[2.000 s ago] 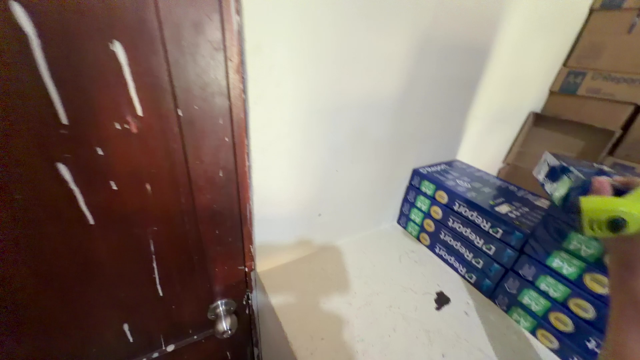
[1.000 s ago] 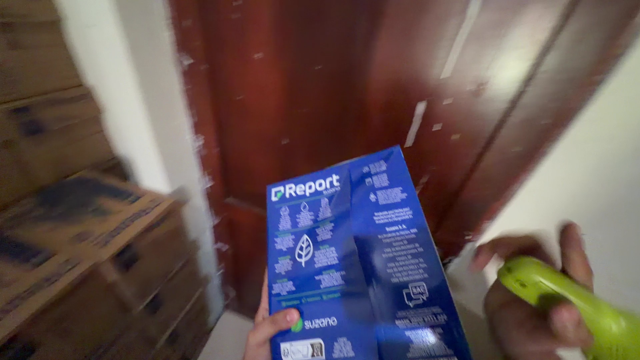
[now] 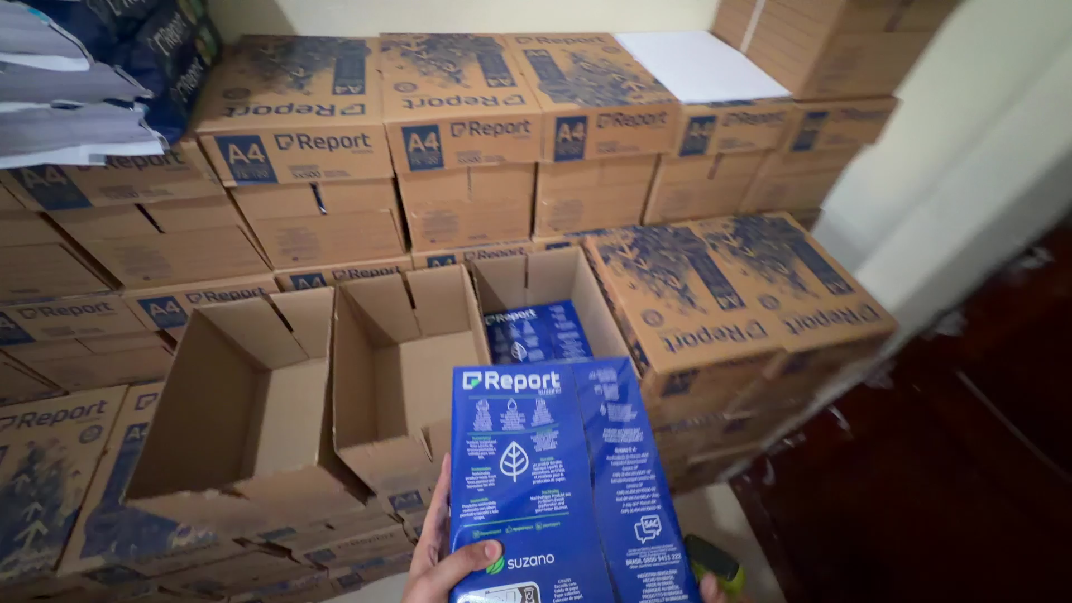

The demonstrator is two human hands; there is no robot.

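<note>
A blue wrapped ream of Report paper (image 3: 561,469) is held upright at the lower middle, its printed face toward me. My left hand (image 3: 444,544) grips its left edge, thumb on the front. At its lower right edge shows a little of my right hand (image 3: 712,589), beside a green and black tool (image 3: 716,565); most of that hand is hidden. Just beyond the ream, an open cardboard box (image 3: 605,314) has a blue ream (image 3: 544,331) inside. Left of it stand two open boxes (image 3: 408,385) (image 3: 243,402) with bare floors visible.
Closed A4 paper cartons (image 3: 301,151) are stacked in rows behind. More closed cartons (image 3: 687,293) stand right of the open boxes. White sheets (image 3: 699,67) lie on the back row. Torn wrapping and paper (image 3: 75,92) are at upper left. A dark red door (image 3: 963,435) is at right.
The view has swung from the wall and door to the stacked cartons. The ream, in my left hand one second ago too, is now in front of the open boxes.
</note>
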